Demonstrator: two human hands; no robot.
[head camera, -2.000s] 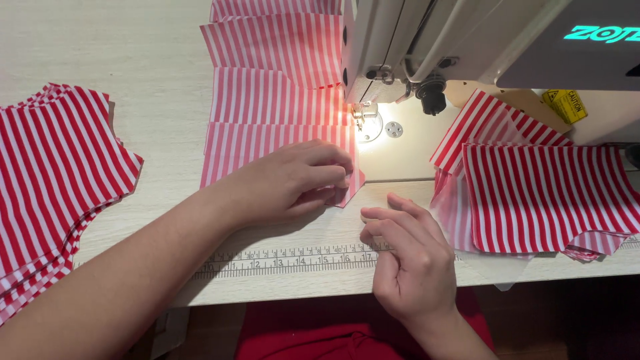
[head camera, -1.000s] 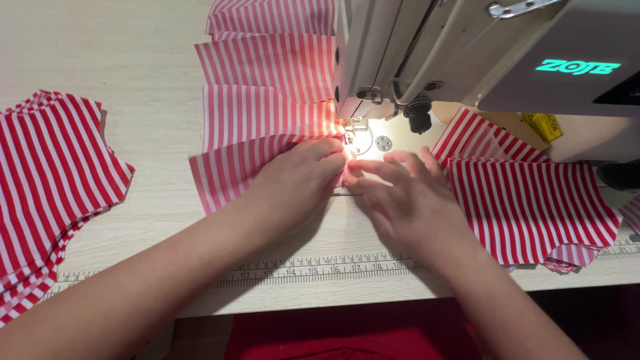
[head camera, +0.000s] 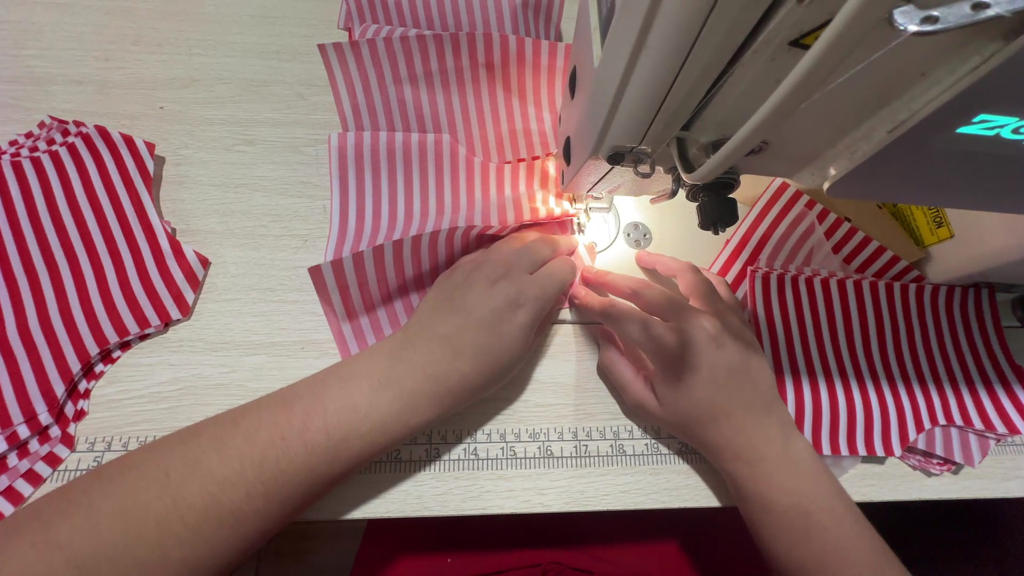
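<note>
A strip of red-and-white striped fabric (head camera: 440, 192) lies in folds left of the sewing machine (head camera: 640, 88), its right edge running under the lit presser foot (head camera: 584, 210). My left hand (head camera: 496, 304) grips the fabric's near end just in front of the foot, fingers bent, with the wrong side of the cloth up. My right hand (head camera: 680, 336) touches the same edge with thumb and fingertips, close beside the left fingers; its other fingers are spread over the machine bed. How firmly the right fingertips pinch the cloth is hard to see.
Stacked striped fabric pieces (head camera: 88, 264) lie at the left. More striped pieces (head camera: 880, 360) lie at the right, near a yellow caution label (head camera: 924, 224). A printed measuring scale (head camera: 512, 452) runs along the table's front edge. The machine head stands over the work area.
Since two seconds ago, my right hand has moved up from near the scale to the fabric edge by the foot. My left hand has also come closer to the foot, and the near fabric has folded.
</note>
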